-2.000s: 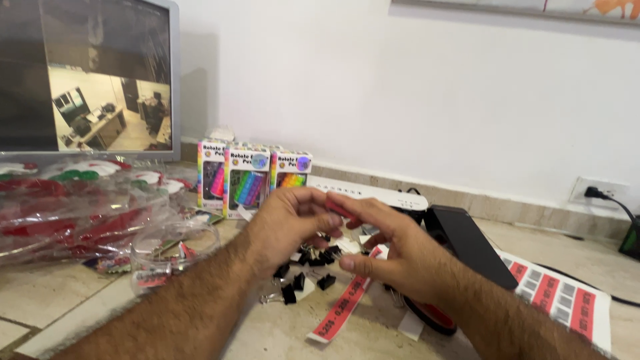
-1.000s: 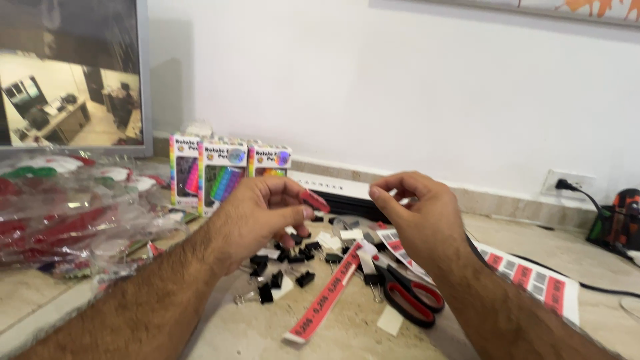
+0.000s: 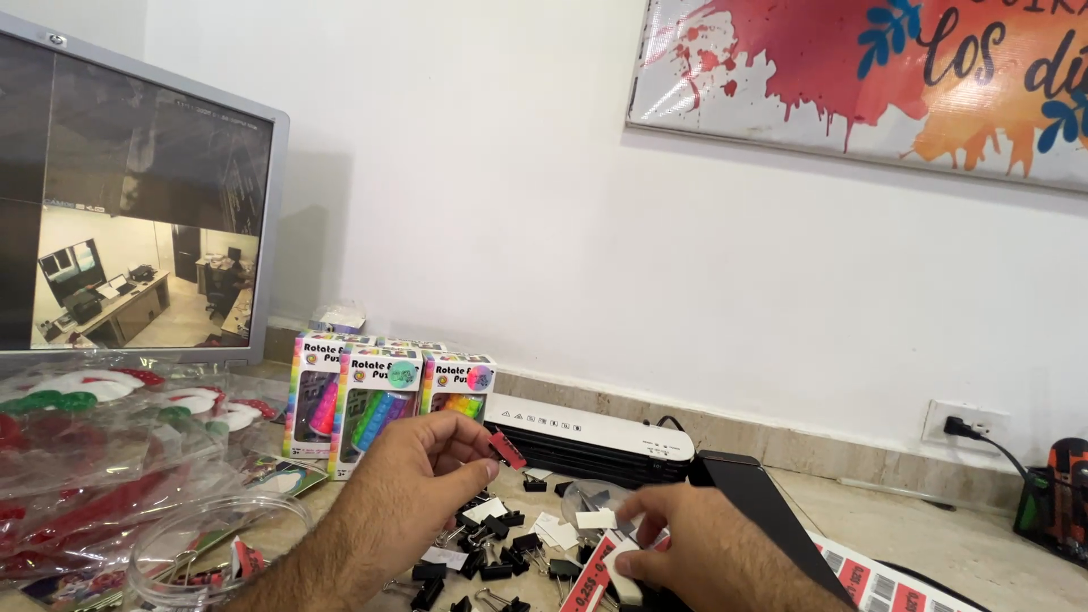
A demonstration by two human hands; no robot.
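Between the thumb and fingers of my left hand (image 3: 429, 476) is a small red printed label (image 3: 507, 449), held above the pile. My right hand (image 3: 680, 540) is low at the right, its thumb and fingers around a whitish piece (image 3: 627, 578) that is partly hidden. Next to it lies a red and white printed strip (image 3: 586, 582). Black binder clips (image 3: 489, 527) and small white paper pieces (image 3: 557, 531) are scattered between the hands. At the lower left a clear round plastic container (image 3: 219, 552) holds a clip and a red-labelled piece.
Boxed puzzles (image 3: 380, 408) stand behind my left hand, near a monitor (image 3: 144, 204). Plastic-wrapped red, white and green items (image 3: 102, 450) lie left. Behind are a white and black laminator-like machine (image 3: 595, 438) and a black object (image 3: 756, 501); printed sheets (image 3: 875, 586) and a plugged-in cord (image 3: 977, 429) are right.
My right hand has moved down from its raised place beside the left hand to the printed strip. The left hand still holds the red label. The view has tilted up.
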